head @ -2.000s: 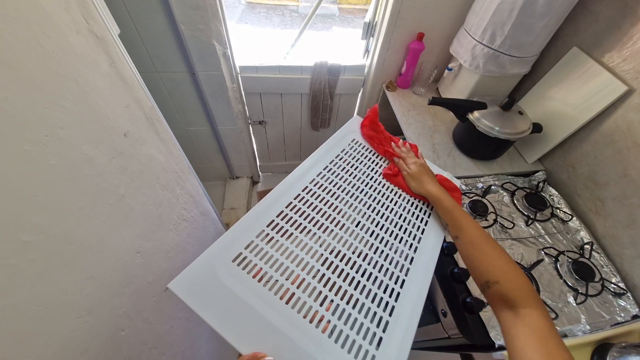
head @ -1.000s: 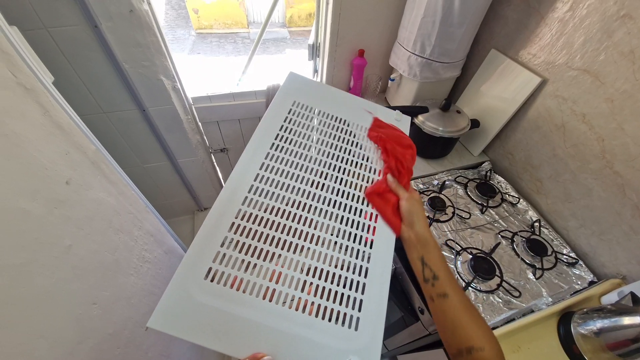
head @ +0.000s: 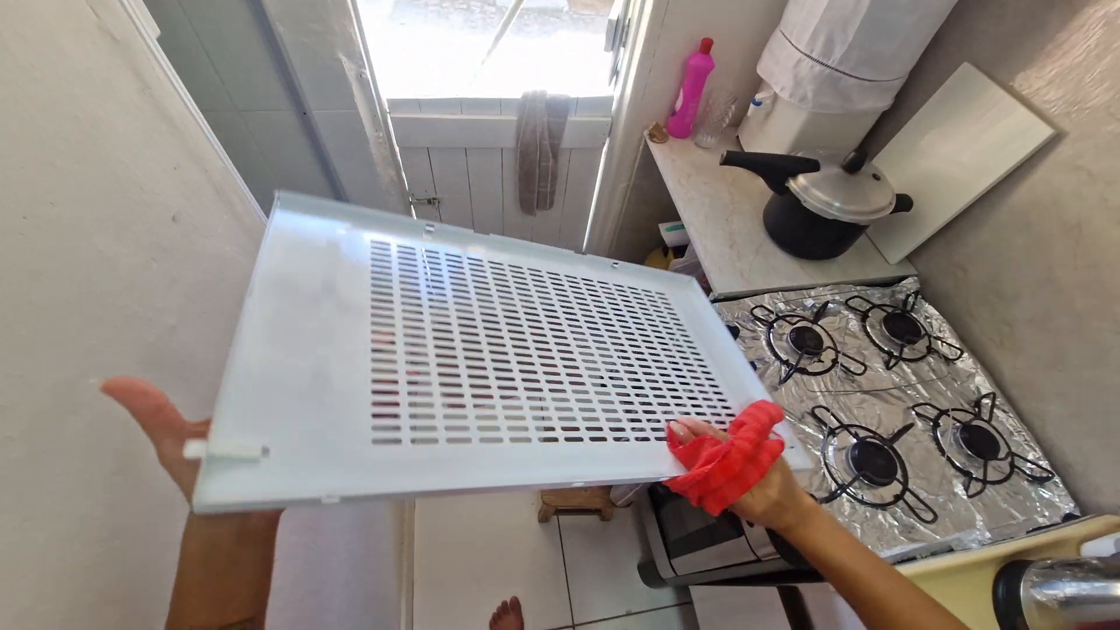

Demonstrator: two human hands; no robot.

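Note:
A white slotted metal panel [head: 315,350] is held up in the air, tilted, with folded edges and a small white tab at its lower left corner. My left hand [head: 166,429] supports it from behind at the left edge, thumb out and most fingers hidden by the panel. At the lower right corner my right hand [head: 744,490] grips the edge, with a red cloth [head: 726,459] bunched around the fingers and lying against the panel.
To the right is a stove [head: 875,394] with foil around its burners. Behind it a marble counter [head: 726,236] bears a pressure cooker [head: 827,210], a pink bottle [head: 691,92] and a glass [head: 713,118]. A wall [head: 79,262] stands close at left; a low wooden stool [head: 573,501] is below.
The panel has been turned and tilted, and its folded edges now show. My left hand has come into fuller view at left. My right hand with the red cloth is now at the panel's lower right corner.

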